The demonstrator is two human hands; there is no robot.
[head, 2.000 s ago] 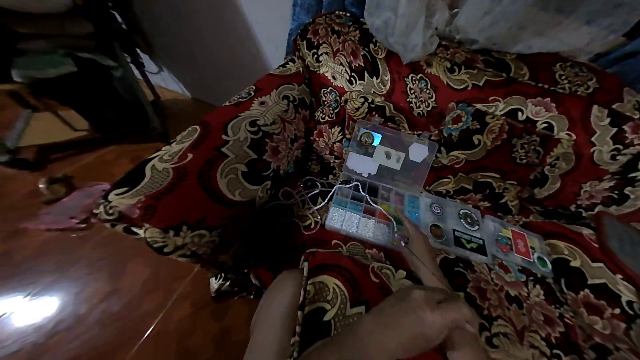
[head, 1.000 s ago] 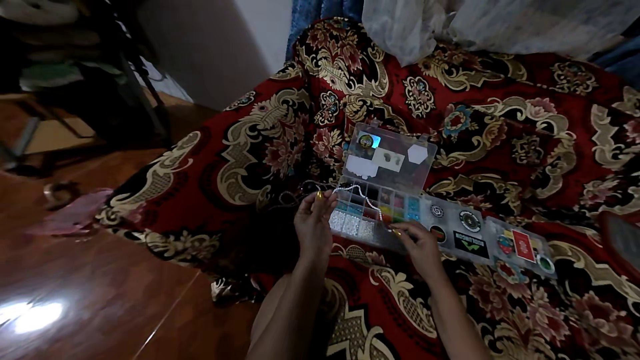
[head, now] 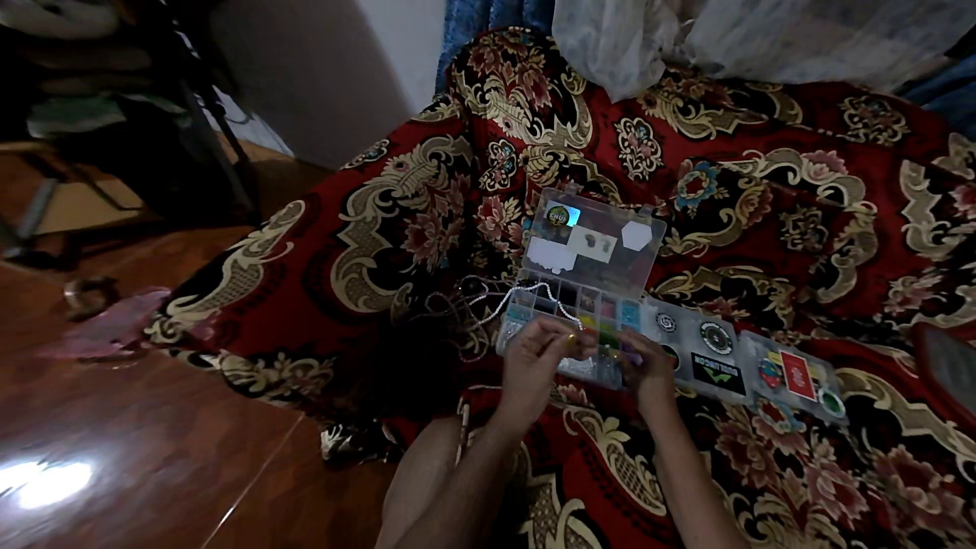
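A clear plastic bead organizer [head: 569,293] lies on the patterned cover, its lid [head: 595,273] raised and tilted back. Small beads of several colours fill its compartments. A strand of white beads [head: 499,306] runs in a wavy line across the organizer to the fingers of my left hand [head: 540,352], which pinch it over the front compartments. Close by on the right, my right hand [head: 644,366] has its fingers bent together over the organizer's right part; whether it grips anything is too dim to tell.
Two closed plastic cases with stickers [head: 692,345] [head: 789,376] lie to the right. Loose cord loops [head: 450,309] lie left of the organizer. A red floral cover [head: 396,198] drapes the seat. A pink plastic bag [head: 114,324] is on the tiled floor.
My left hand, low by my right hand two seconds ago, rose to the strand and has since moved right along it. My two hands are now nearer each other than one second ago.
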